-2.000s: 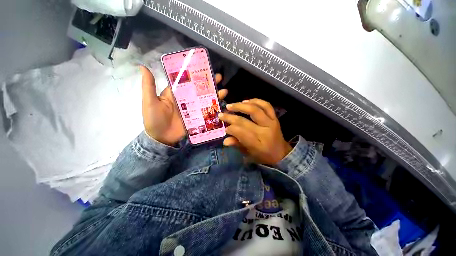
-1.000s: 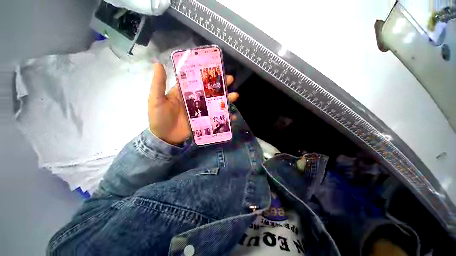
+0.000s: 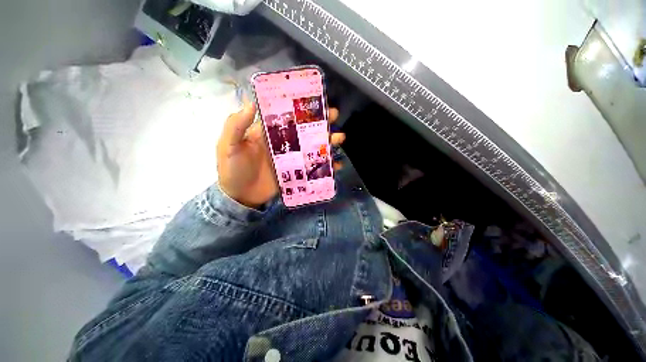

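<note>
My left hand point(image 3: 244, 159) holds a smartphone point(image 3: 296, 141) upright in the palm, with the fingertips showing past its right edge and the thumb at its left edge. The pinkish screen is lit and shows several picture tiles. A pile of white fabric pieces point(image 3: 127, 155) lies to the left of my left hand, partly hidden by the hand and sleeve. My right hand is not in view; the right sleeve runs down to the lower right edge, dark and blurred.
The table edge with a grey ruler strip point(image 3: 404, 88) runs diagonally from top centre to lower right. Part of a sewing machine point(image 3: 609, 92) stands at the upper right. A small grey drawer point(image 3: 177, 39) hangs at the upper left. Blue material shows at the lower right.
My right hand has left the phone and gone down to the right, out of the picture. The pictures on the screen have changed. My left thumb has bent in towards the phone.
</note>
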